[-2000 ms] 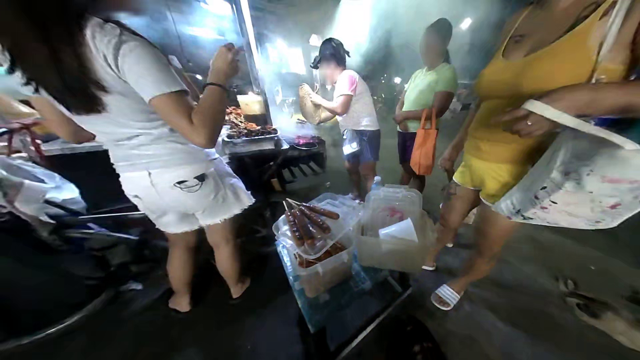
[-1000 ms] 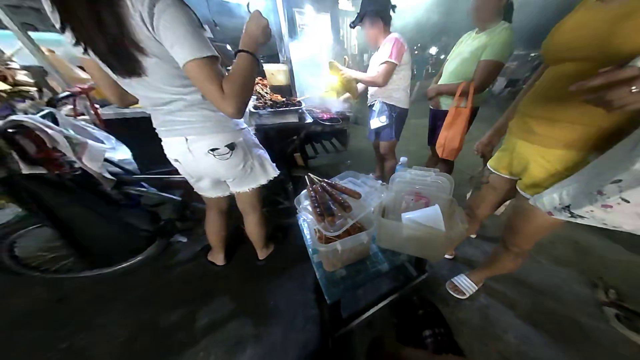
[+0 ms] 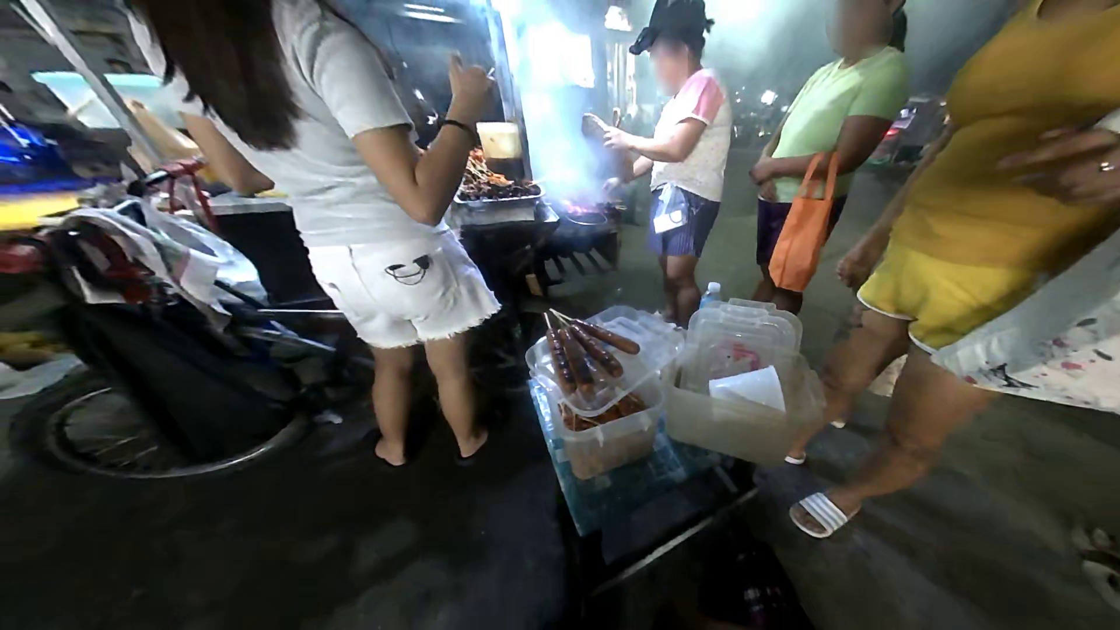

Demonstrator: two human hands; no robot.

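Neither my left hand nor my right hand shows in the head view. Several skewered hot dogs (image 3: 573,357) lie on a clear plastic lid (image 3: 652,337), tilted over a plastic container (image 3: 612,444) that holds dark reddish food. Beside it, on the same low table (image 3: 582,509), stands a larger translucent plastic box (image 3: 731,424) with a white cup or container (image 3: 748,388) and another clear lid in it. A plastic bottle (image 3: 711,293) stands behind the box.
People stand around: one in white shorts (image 3: 407,289), one in a cap (image 3: 691,131) at a smoking grill (image 3: 591,213), one with an orange bag (image 3: 803,236), one in yellow shorts (image 3: 945,297). A metal tray of skewers (image 3: 499,197) and a bicycle wheel (image 3: 175,464) are further left.
The view has swung to the left. The person in the cap has shifted their raised hands and what they hold over the grill. Both my hands stay out of view.
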